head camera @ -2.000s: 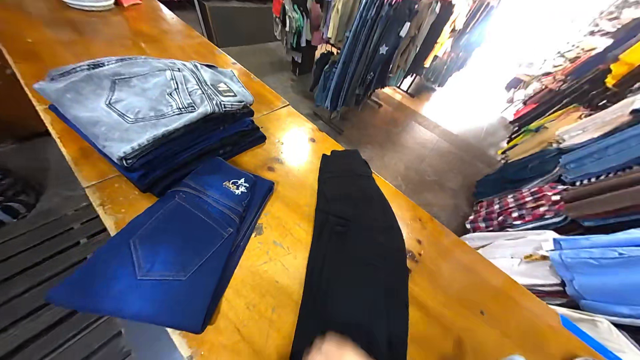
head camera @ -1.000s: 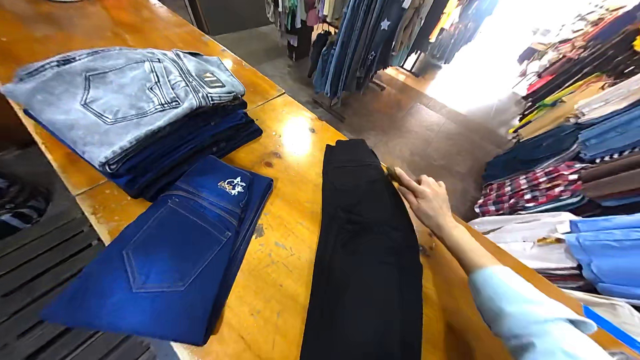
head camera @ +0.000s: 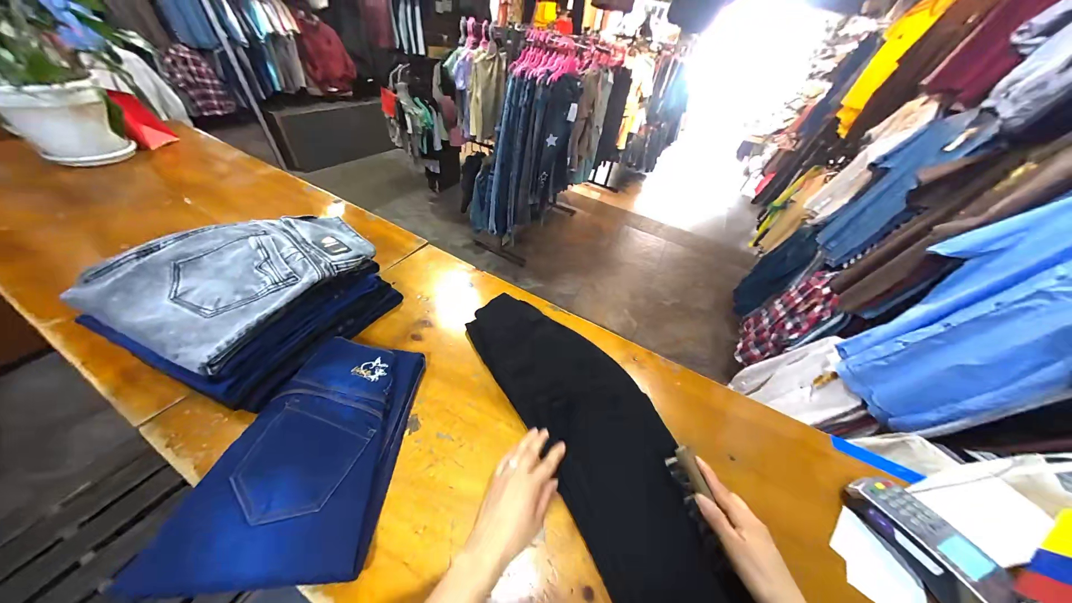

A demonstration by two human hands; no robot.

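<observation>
Black trousers (head camera: 586, 402), folded lengthwise, lie on the wooden counter with the waistband pointing away. My left hand (head camera: 519, 494) rests at their left edge, fingers spread, holding nothing. In my right hand (head camera: 737, 528), at the right edge, is a brush (head camera: 693, 477) with a brown handle and dark bristles, touching the cloth. Folded dark blue jeans (head camera: 310, 469) with a light embroidered emblem lie to the left. Behind them stands a stack of folded jeans, a grey pair (head camera: 226, 280) on top. The lower end of the black trousers runs out of view.
At the right are a card terminal (head camera: 930, 536), papers and piled shirts (head camera: 971, 335). A white plant pot (head camera: 63, 121) stands at the counter's far left. Beyond the counter edge, racks of clothes (head camera: 536, 126) stand on the floor. Dark slats lie below the near left edge.
My left hand has come into view at the trousers' left edge. The right hand has moved nearer along their right edge. The view has tilted up, showing more of the shop.
</observation>
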